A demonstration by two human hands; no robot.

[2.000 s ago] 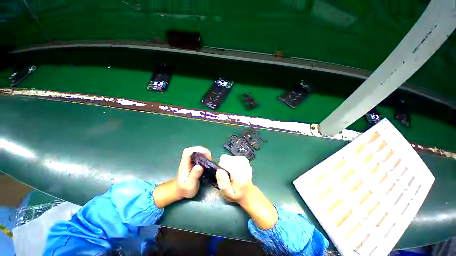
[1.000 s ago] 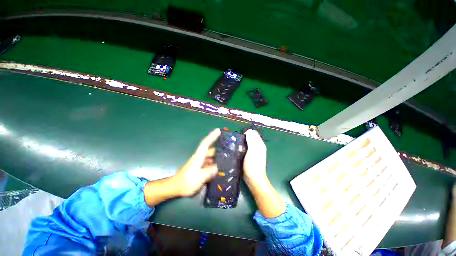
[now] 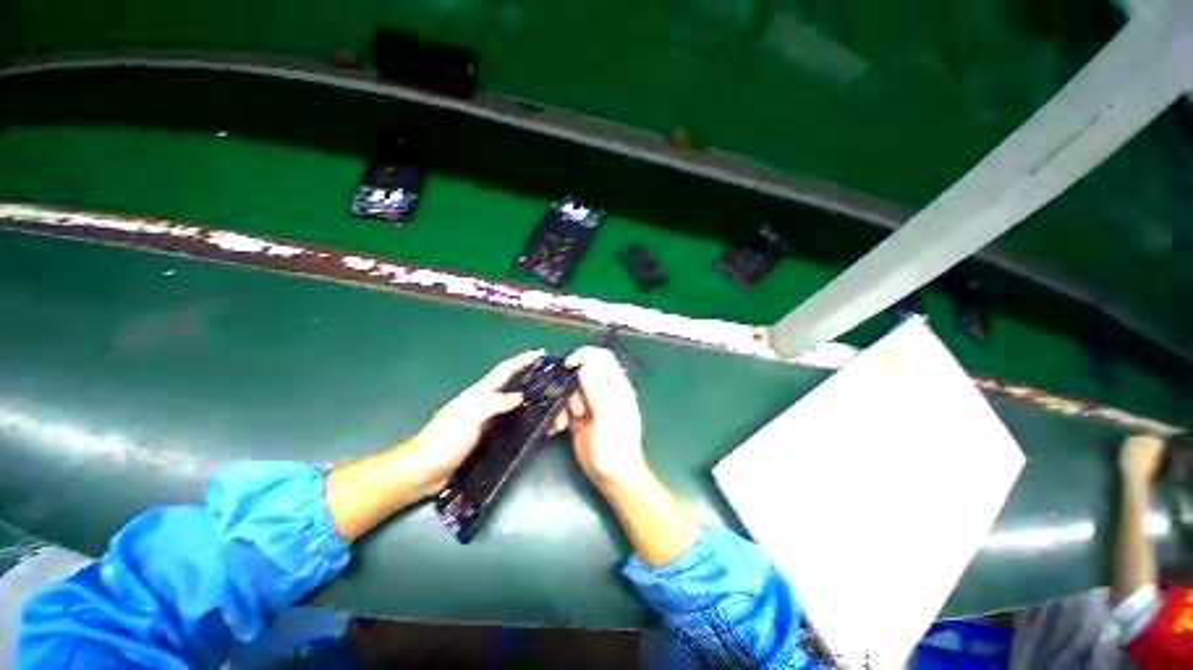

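A phone body (image 3: 495,461), a long black slab, is held tilted above the bench, its upper end up and to the right. My left hand (image 3: 474,422) grips its left side near the upper end. My right hand (image 3: 605,416) is at the upper right end, fingers on its edge. A black openwork piece (image 3: 550,378) shows at that upper end between the fingers; whether it is seated cannot be told. Thin dark spare covers (image 3: 625,351) show partly behind my right hand, mostly hidden.
A white board (image 3: 874,491) lies tilted at the right. Beyond the chipped bench edge (image 3: 432,283), the green belt carries several phones (image 3: 563,241) and a small black piece (image 3: 642,266). A slanting white post (image 3: 975,196) stands at right. Another person's hand (image 3: 1141,458) is at far right.
The phone body has turned from nearly upright to slanting, its lower end moving left. Both hands have shifted left in view. Another person's arm now shows more at the far right.
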